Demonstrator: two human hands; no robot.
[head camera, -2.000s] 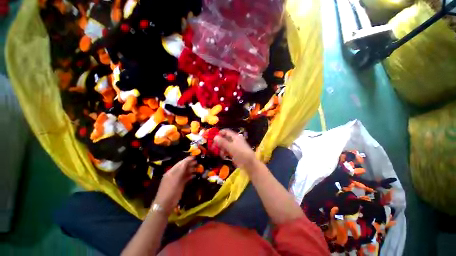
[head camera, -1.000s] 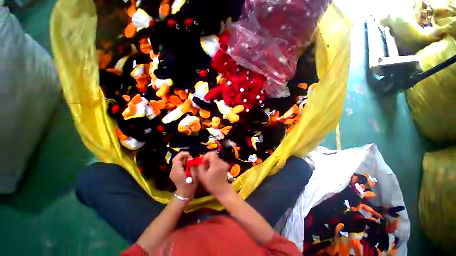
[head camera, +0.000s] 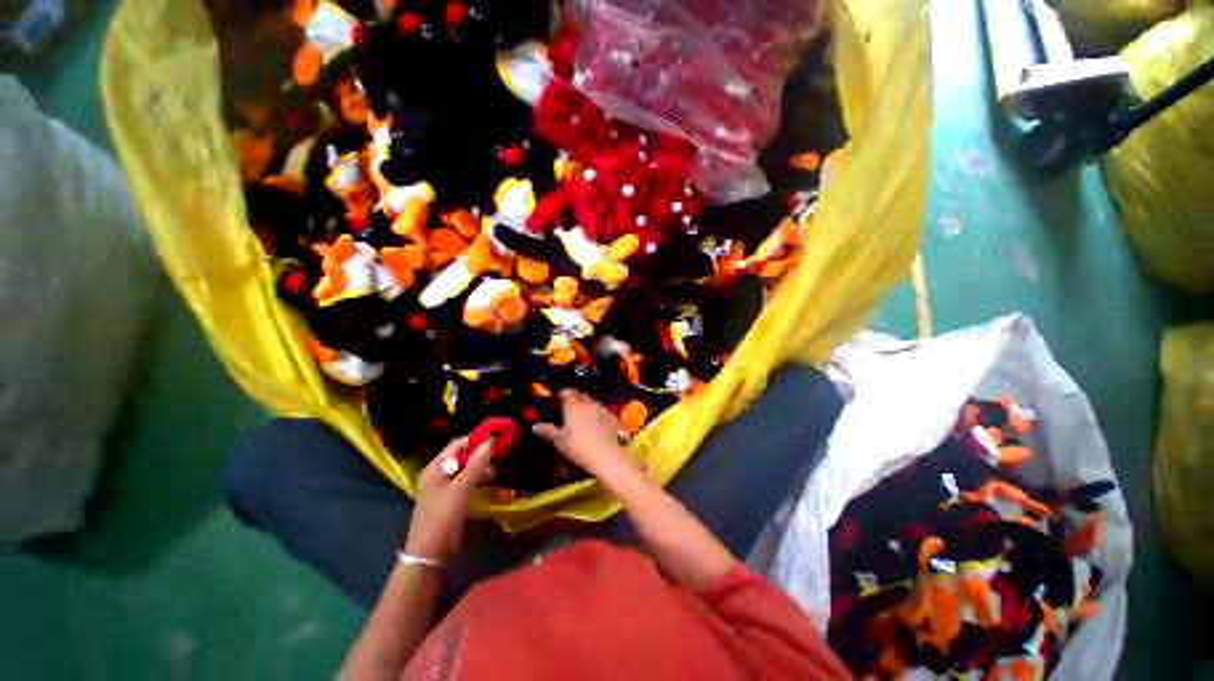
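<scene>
My left hand (head camera: 450, 486) holds a small red hat (head camera: 491, 438) with a white pom-pom (head camera: 450, 466) at its tip, low over the near edge of the toy pile. My right hand (head camera: 582, 432) is to the right of it, fingers spread and reaching down onto the black plush penguins; I cannot tell whether it touches or grips one. The pile of plush penguins (head camera: 495, 305) fills the open yellow sack (head camera: 859, 200). Loose red hats (head camera: 623, 186) are heaped at its far side, beside the clear plastic bag (head camera: 692, 80).
A white woven sack (head camera: 819, 459) with penguins inside stands at my right. A wheeled metal device with a dark bar (head camera: 1065, 93) and yellow sacks (head camera: 1158, 186) are at the far right. A pale full sack (head camera: 67, 319) is at the left. My legs lie around the yellow sack's near edge.
The hands came together on a red hat and have now parted. My left hand keeps the hat; my right hand has moved away onto the pile.
</scene>
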